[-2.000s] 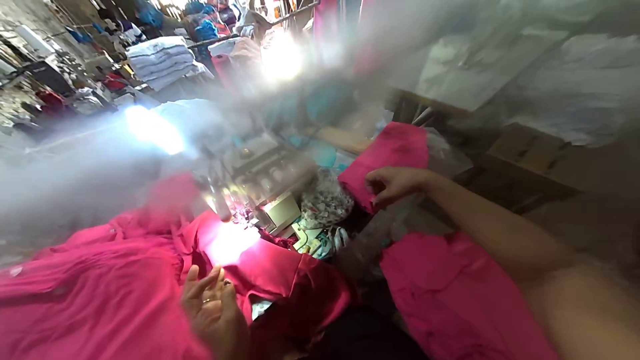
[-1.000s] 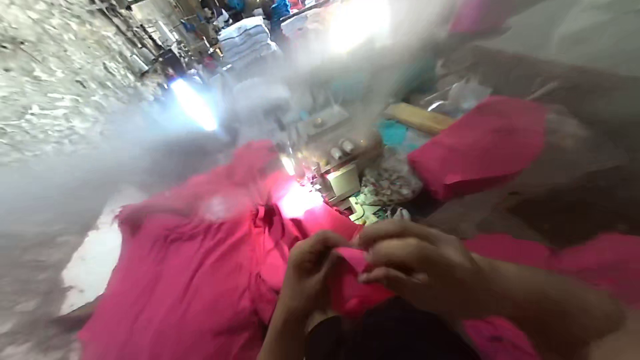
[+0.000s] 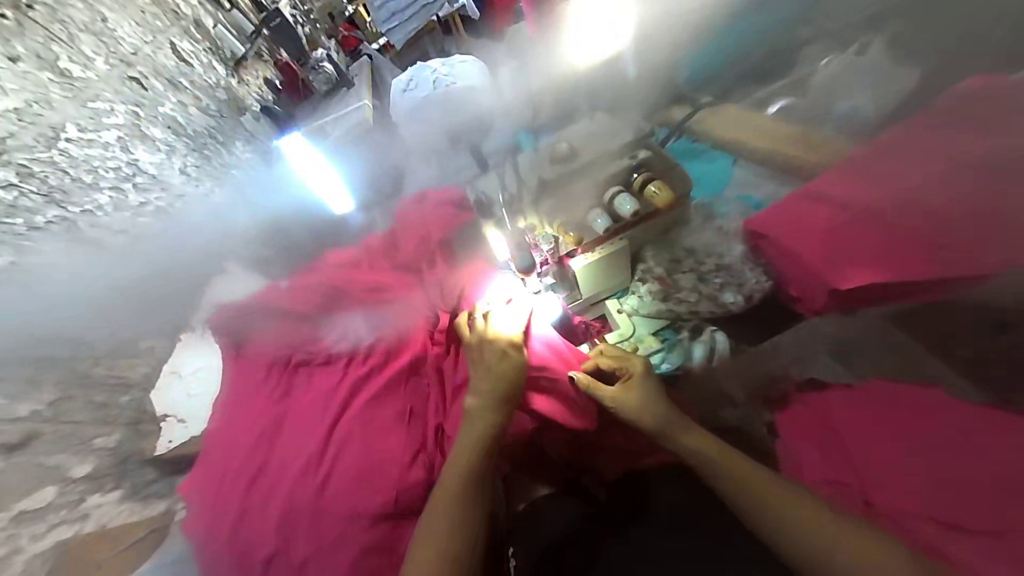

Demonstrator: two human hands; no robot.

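Note:
Pink fabric [image 3: 320, 432] spreads over the left side and up to the needle area of a sewing machine [image 3: 600, 272]. My left hand [image 3: 494, 360] lies on the cloth close to the brightly lit needle area, its fingertips lost in glare. To its right, my right hand [image 3: 624, 384] pinches the edge of the pink cloth between thumb and fingers. On the machine's upper body sit several round tension dials [image 3: 622, 202]. Glare and haze hide the needle and presser foot.
A folded pink fabric pile [image 3: 872, 216] lies at the right, with more pink fabric [image 3: 904, 464] below it. Beside the machine is a clear bag of scraps [image 3: 692, 272]. A lit tube lamp [image 3: 316, 172] stands before the rough wall [image 3: 120, 120].
Two seconds ago my right hand was at the pink pile on the right. A second ago both hands were together on cloth below the machine; now they are apart, at the needle area.

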